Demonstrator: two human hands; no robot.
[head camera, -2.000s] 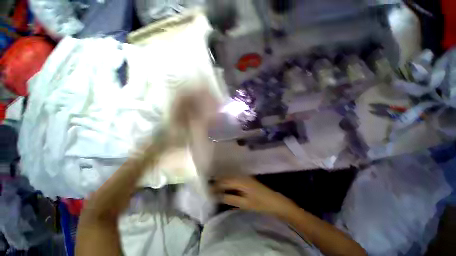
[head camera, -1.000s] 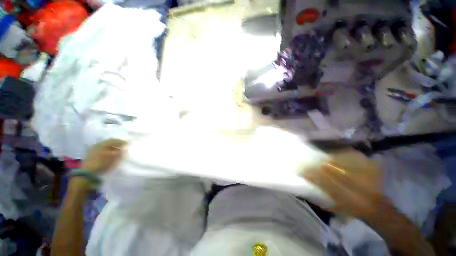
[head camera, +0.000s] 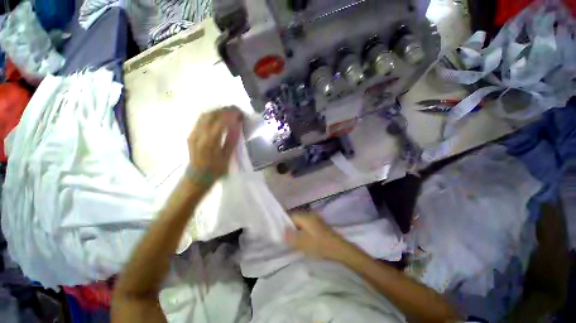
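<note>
A white fabric piece (head camera: 256, 200) runs in folds from beside the needle area down towards the lap. My left hand (head camera: 215, 140) is closed on its upper end, just left of the brightly lit needle area (head camera: 275, 129). My right hand (head camera: 311, 234) holds the lower part of the piece in front of the table edge. The fingers of my right hand are slightly blurred. The overlock machine (head camera: 297, 47) has a red oval badge and several tension knobs. Glare hides the fabric's edge near the presser foot.
A heap of white pieces (head camera: 72, 170) hangs at the left. Another white pile (head camera: 470, 217) is at the right, beside blue cloth (head camera: 549, 148). Slim tools (head camera: 442, 105) and curling white tape (head camera: 518, 69) lie right of the machine. A white scrap (head camera: 346, 167) lies near the front edge.
A second ago the fabric was stretched wide between both hands over the lap. Now my left hand has moved up beside the needle area, and my right hand has moved inward. The view has also shifted.
</note>
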